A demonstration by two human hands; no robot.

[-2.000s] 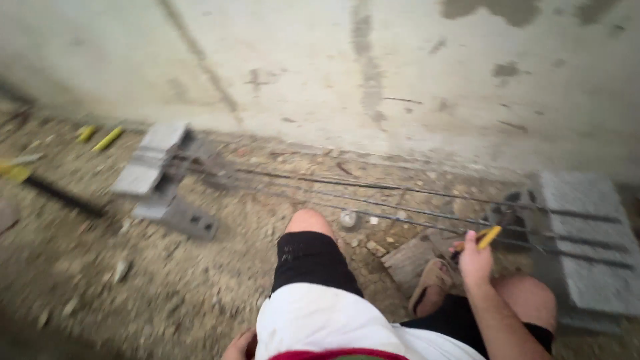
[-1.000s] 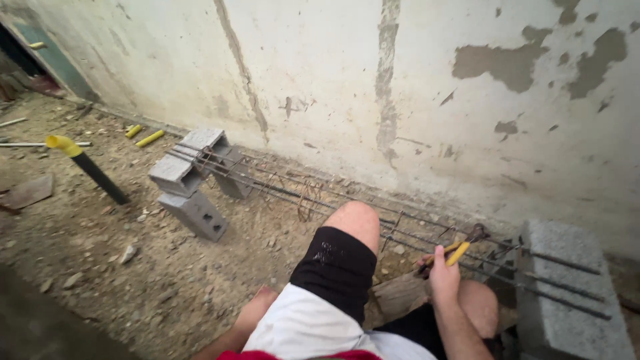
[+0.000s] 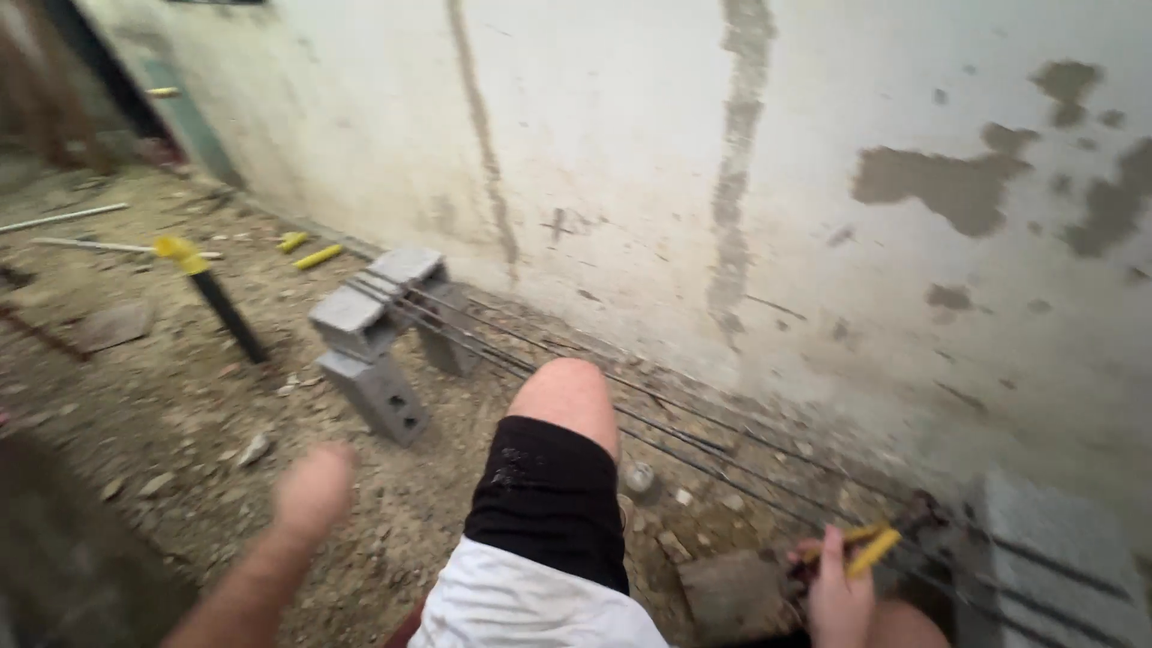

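My right hand (image 3: 841, 585), at the lower right, is closed on a hand tool with yellow handles (image 3: 871, 549); its jaws are hidden. It is beside long steel rebars (image 3: 684, 438), which run from stacked concrete blocks (image 3: 409, 270) at the left to a grey concrete block (image 3: 1062, 540) at the right. Dark tie wire shows around the bars near the tool. At the lower left, my left hand (image 3: 315, 490) is blurred above the dirt ground and touches nothing that I can see; its fingers are not clear. My bent knee is in front of part of the bars.
A patched plaster wall (image 3: 612, 162) stands along the far side. A black pipe with a yellow elbow (image 3: 184, 255) rises from the ground at the left. Short yellow pipe pieces (image 3: 318, 256), white pipes and stones lie about. A flat slab (image 3: 733, 594) lies under the bars.
My left hand has lifted away from beside my body, out over the ground at the left. The yellow-handled tool stays in my right hand. The view has swung left.
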